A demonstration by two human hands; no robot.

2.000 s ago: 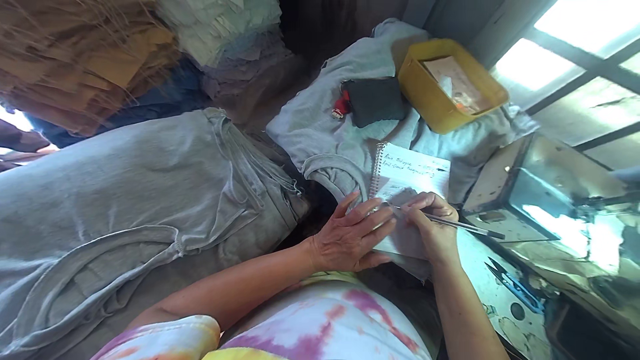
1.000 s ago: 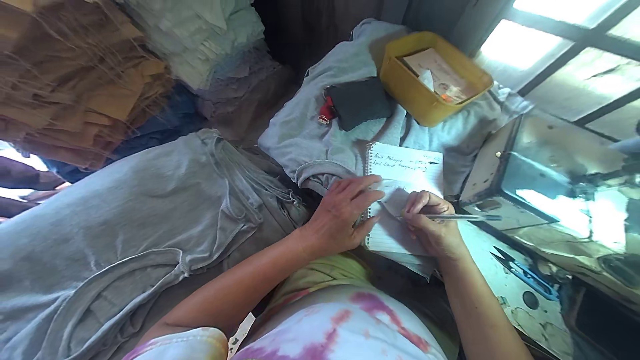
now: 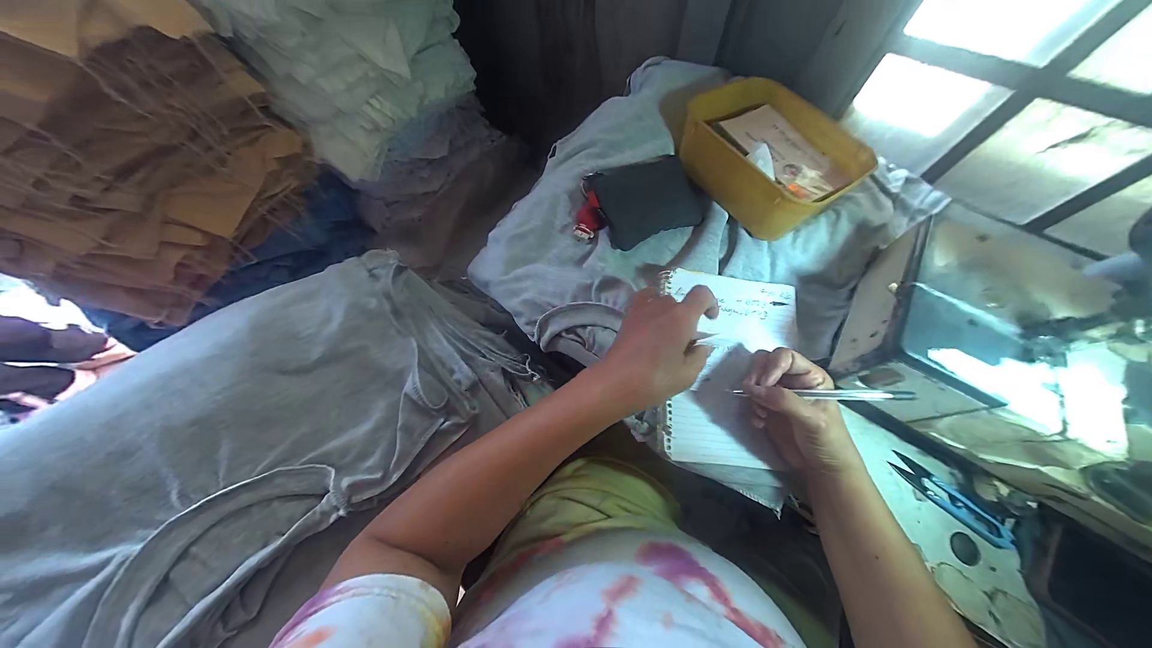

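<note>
A spiral notebook with lined pages (image 3: pixel 711 432) lies open in front of me on grey cloth, with handwriting on its upper part. My left hand (image 3: pixel 661 346) is over the notebook's upper left side, its index finger bent above the written lines; whether it touches the paper I cannot tell. Between the thumb and fingers of my right hand (image 3: pixel 796 405) is a clear-barrelled pen (image 3: pixel 864 395), its tip at the middle of the page and its back end pointing right. A dark fabric pouch (image 3: pixel 648 202) with a red charm (image 3: pixel 589 219) rests beyond the notebook.
A yellow plastic box (image 3: pixel 774 211) holding papers stands behind the pouch. Blue thread snips (image 3: pixel 967 513) lie on the machine table at right, beside a sewing machine (image 3: pixel 972 333). Grey garments (image 3: pixel 270 378) are heaped at left, with stacks of brown (image 3: pixel 171 162) and pale cloth (image 3: pixel 351 81) behind.
My left hand has gone from lying fairly flat on the notebook's left part to a bent-finger pose farther up the page. The pen remains in my right hand.
</note>
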